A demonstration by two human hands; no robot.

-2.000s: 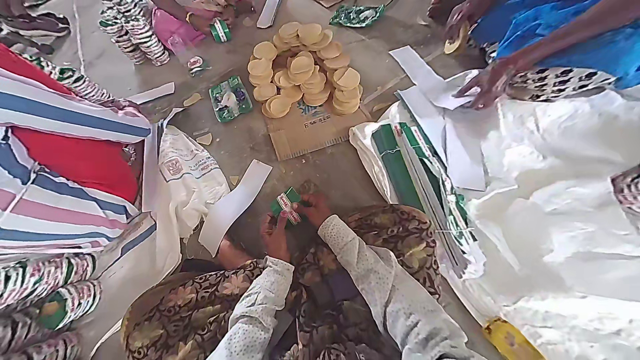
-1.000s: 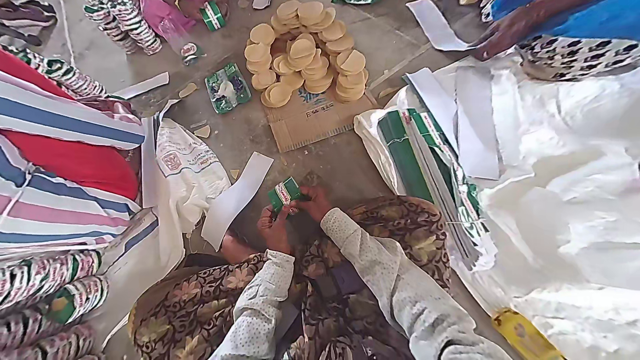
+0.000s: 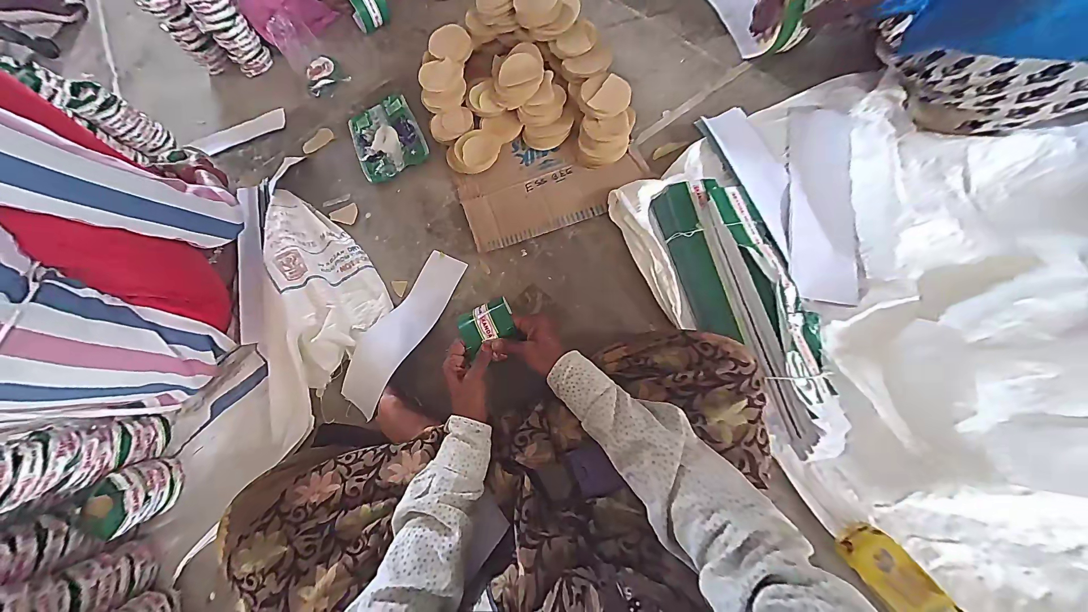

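Note:
A small green printed paper roll (image 3: 487,327), bent into a short tube with a white and red band, is held between my two hands above my lap. My left hand (image 3: 467,378) grips its lower left side with thumb and fingers. At its right end, my right hand (image 3: 534,342) pinches the edge; some of those fingertips are hidden. A curved white paper strip (image 3: 404,333) lies just left of my hands. Beyond them, round tan discs (image 3: 520,76) stand in stacks on a flattened cardboard piece (image 3: 535,200).
Bundled green printed strips (image 3: 693,255) lie on white sacking (image 3: 977,357) at the right, with white strips (image 3: 820,204) beside them. A green tray (image 3: 388,138) sits left of the discs. Stacked rings (image 3: 85,459) lie at the lower left. Another person's patterned cloth shows at upper right.
The green piece between my hands has turned and now shows a rounded tube form. At the upper right, the other person's hand has moved away from the white strips on the sacking.

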